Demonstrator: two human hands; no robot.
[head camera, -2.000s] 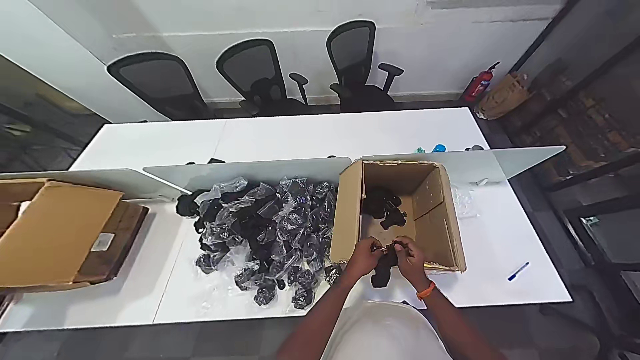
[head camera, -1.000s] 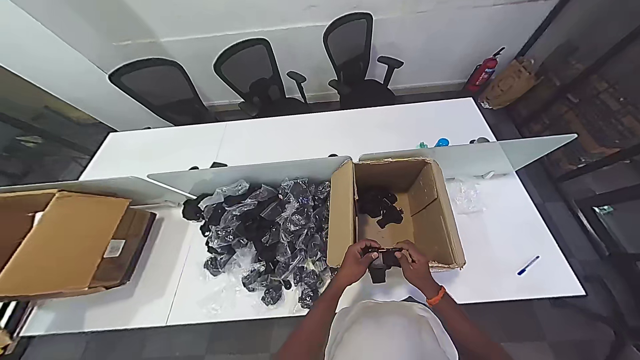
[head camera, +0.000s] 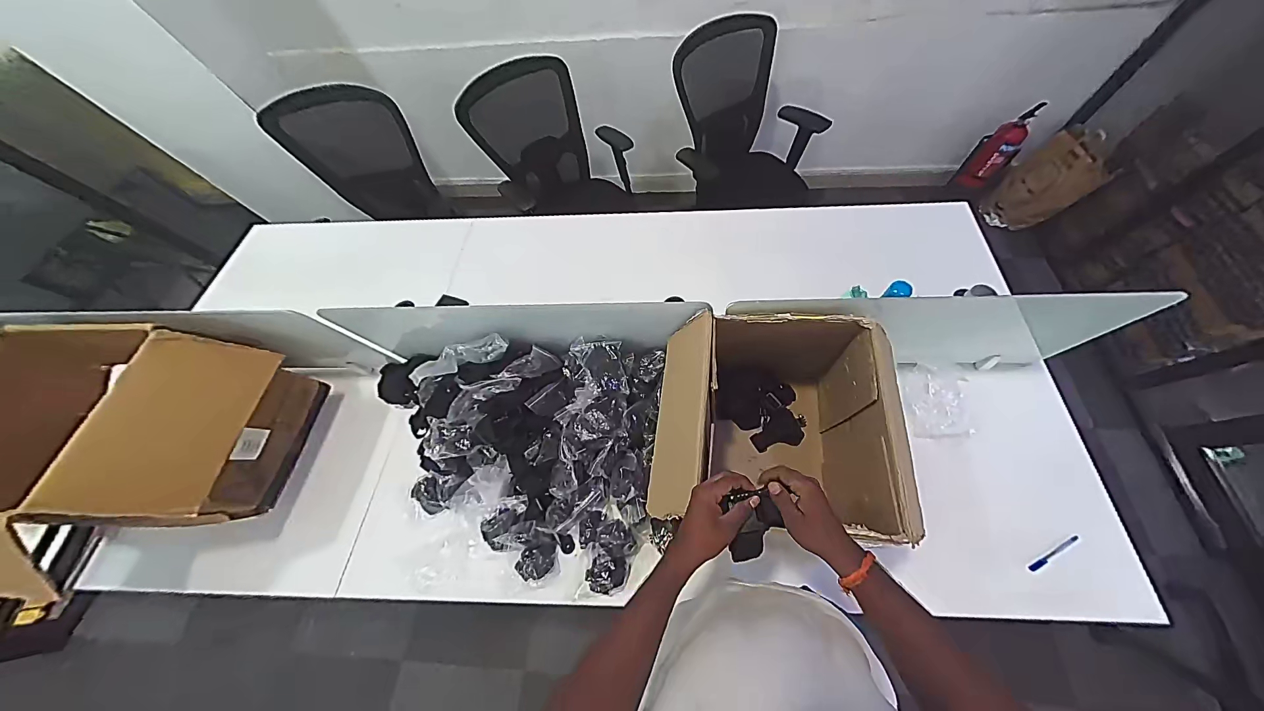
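Both my hands meet at the near edge of an open cardboard box (head camera: 869, 464). My left hand (head camera: 713, 513) and my right hand (head camera: 808, 509) grip a black item (head camera: 750, 533), seemingly of fabric, between the fingertips; part of it hangs below them. Its exact kind cannot be told. Inside the box, toward the left and back, lie several similar black items (head camera: 775, 420). Left of the box spreads a large pile of black items in clear plastic bags (head camera: 583, 444). An orange band circles my right wrist.
Another cardboard box (head camera: 148, 434) lies at the left, open. Glass dividers (head camera: 1106, 321) run along the white table (head camera: 1047, 494). Crumpled clear plastic (head camera: 938, 400) and a blue pen (head camera: 1053, 553) lie at the right. Mesh chairs (head camera: 528, 128) stand behind, with a fire extinguisher (head camera: 992, 153) on the floor.
My fingers have shifted on the black item, which was held between both hands in the earlier frames too. The items in the box and the bagged pile look much the same.
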